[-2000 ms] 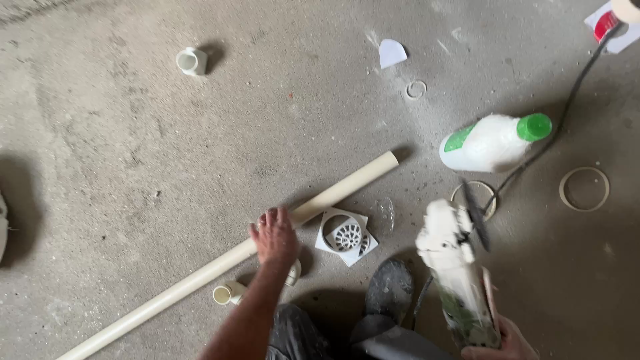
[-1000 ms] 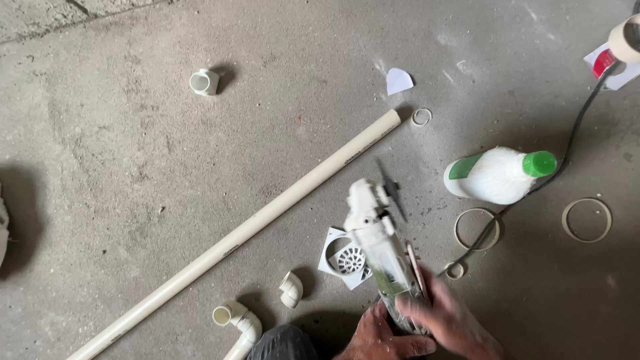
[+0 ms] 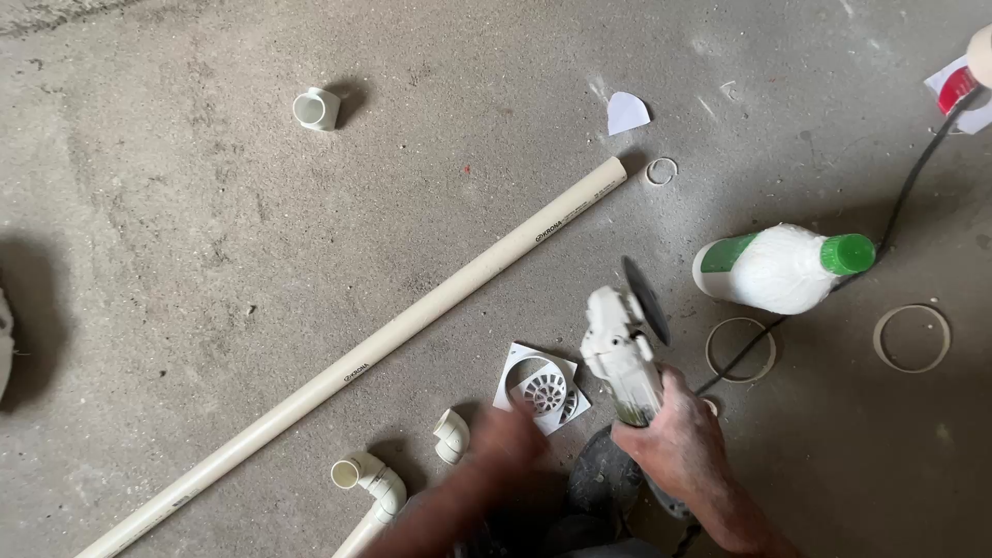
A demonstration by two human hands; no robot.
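Note:
My right hand (image 3: 678, 438) grips the body of a dusty angle grinder (image 3: 620, 341), whose thin dark cutting disc (image 3: 645, 301) points up and away from me. My left hand (image 3: 508, 442) is blurred by motion, beside the white square floor drain grate (image 3: 542, 387); its fingers cannot be made out. A long cream PVC pipe (image 3: 418, 314) lies diagonally on the concrete floor, left of the grinder and touched by neither hand. Left of my left hand lie a small PVC elbow (image 3: 452, 435) and a pipe with an elbow fitting (image 3: 380, 484) on its end.
A white bottle with a green cap (image 3: 783, 267) lies at the right over a dark cable (image 3: 914, 174). Cut pipe rings (image 3: 911, 339) lie near it. A white pipe fitting (image 3: 316, 109) and a paper scrap (image 3: 627, 113) are farther off. My shoe (image 3: 604, 473) is below the grinder.
My left hand was on the long pipe two seconds ago, then at the grinder beside my right hand; now it is away to the left. The grinder has stayed in my right hand.

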